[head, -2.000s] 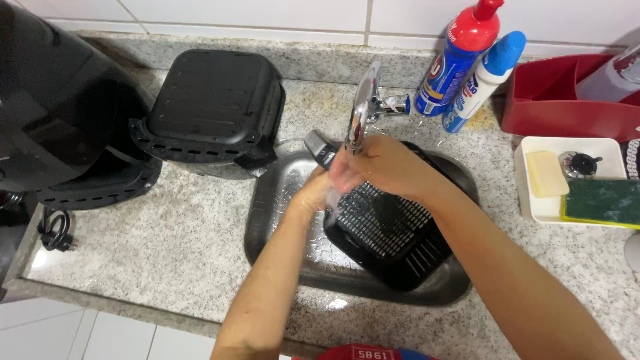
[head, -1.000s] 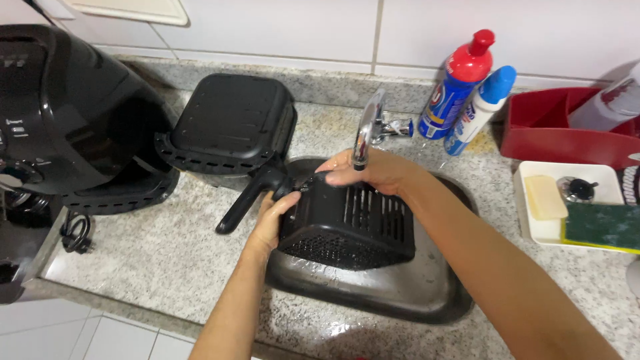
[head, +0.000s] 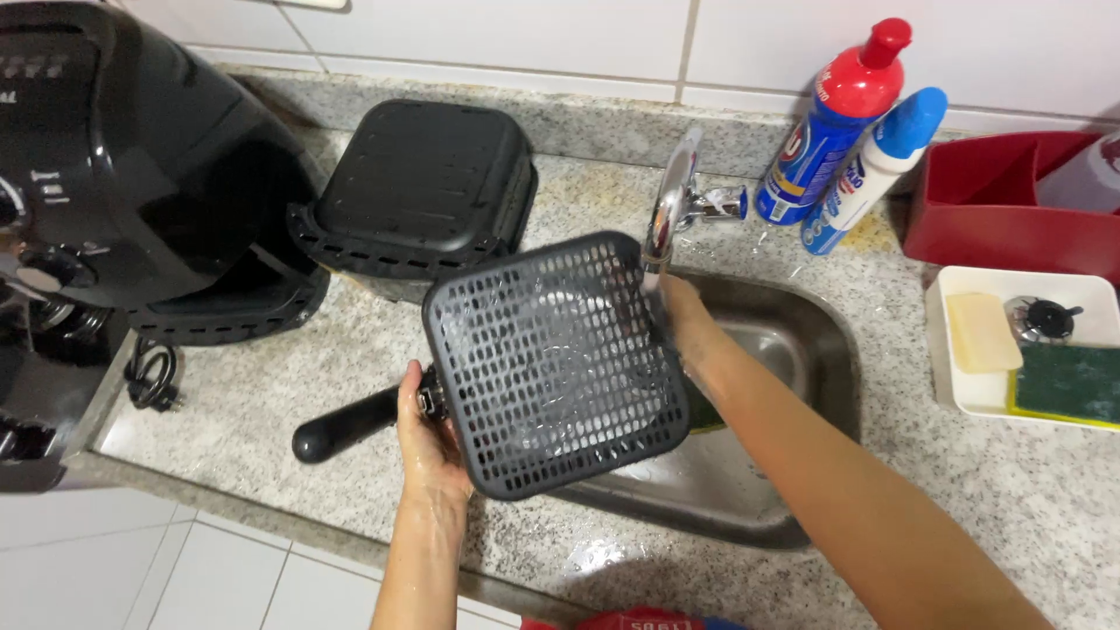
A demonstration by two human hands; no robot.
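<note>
A black perforated air fryer basket (head: 560, 363) is tilted over the left part of the steel sink (head: 787, 525), its slotted bottom facing me and wet. My left hand (head: 430, 437) grips its left side beside the black handle (head: 350, 424), which points to the lower left. At the basket's right edge is my right hand (head: 678, 319), its fingers mostly hidden behind the basket and the tap. The chrome tap (head: 672, 197) stands just above that corner, with water at its spout. Part of something green and yellow shows in the sink behind the basket.
A black air fryer (head: 149, 157) stands left, near its power cord (head: 156, 376). An upturned black drawer (head: 429, 184) sits behind the basket. Two cleaning bottles, blue-red (head: 827, 122) and white-blue (head: 875, 171), stand behind the sink. At right are a red caddy (head: 1006, 223) and a white soap tray (head: 949, 367).
The basket, low in the sink two seconds ago, has been raised and turned so its slotted bottom faces me. Its handle now lies left of my left hand.
</note>
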